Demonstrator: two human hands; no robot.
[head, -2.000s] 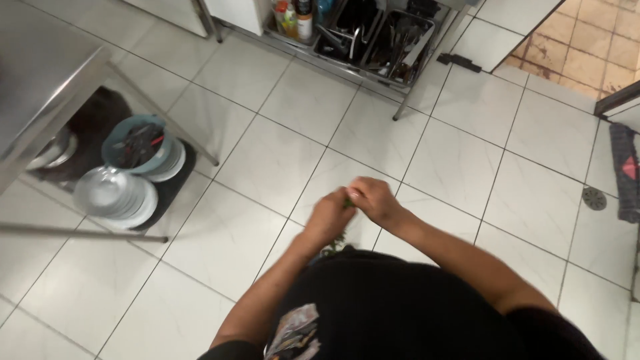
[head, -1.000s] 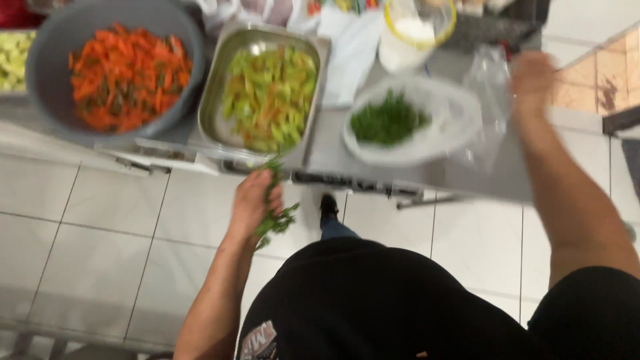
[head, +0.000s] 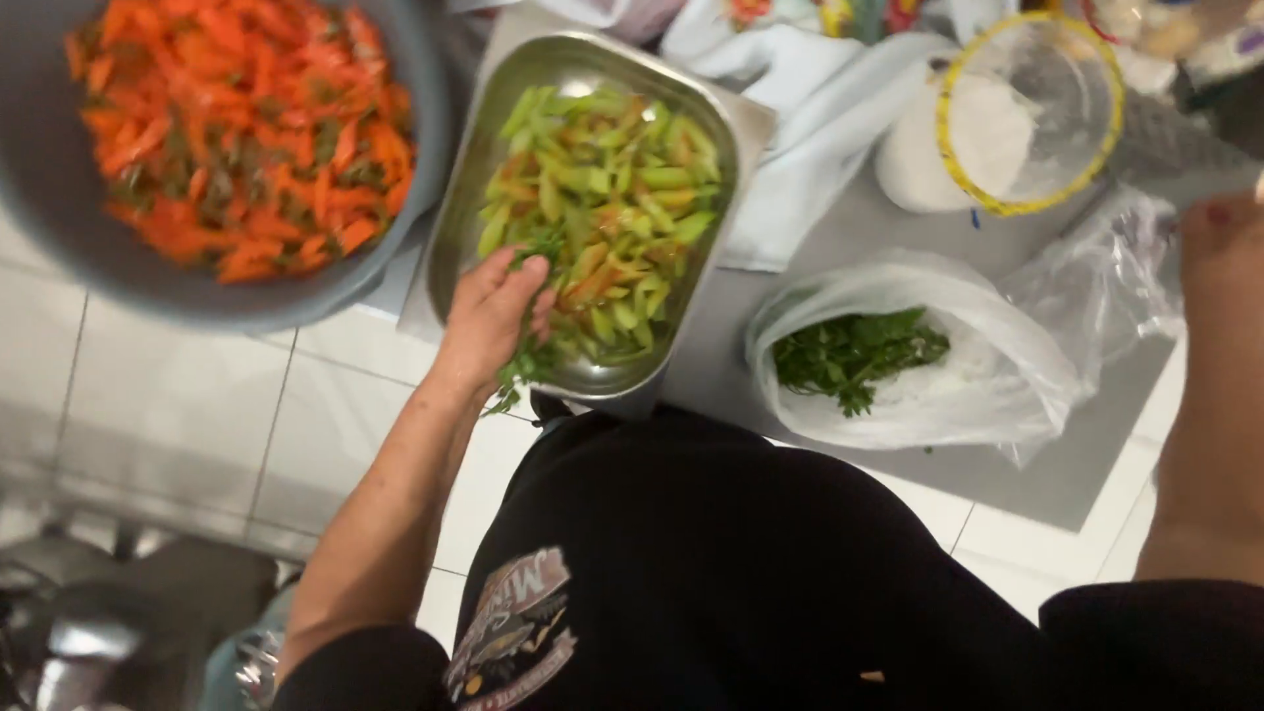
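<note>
My left hand (head: pixel 502 306) grips a bunch of leafy green herbs (head: pixel 528 363) over the near left part of a steel pan (head: pixel 723 247). Cut green and orange-tinged vegetable strips (head: pixel 602 197) lie in that pan. At the far right edge my right hand (head: pixel 1224 212) is only partly in view, and whether it holds anything cannot be told. Left of it, an open plastic bag (head: pixel 1007 346) contains more green herbs (head: pixel 859 351).
A large grey tub (head: pixel 420 188) with orange vegetable strips stands left of the pan. Behind the bag are a white cloth (head: pixel 800 148) and a clear container with a yellow rim (head: pixel 1106 148). The grey worktop (head: pixel 1076 484) ends at the lower right.
The view has moved from the floor to the worktop. Since one second ago, my left hand has moved with its herbs from the pan's near edge to over the pan.
</note>
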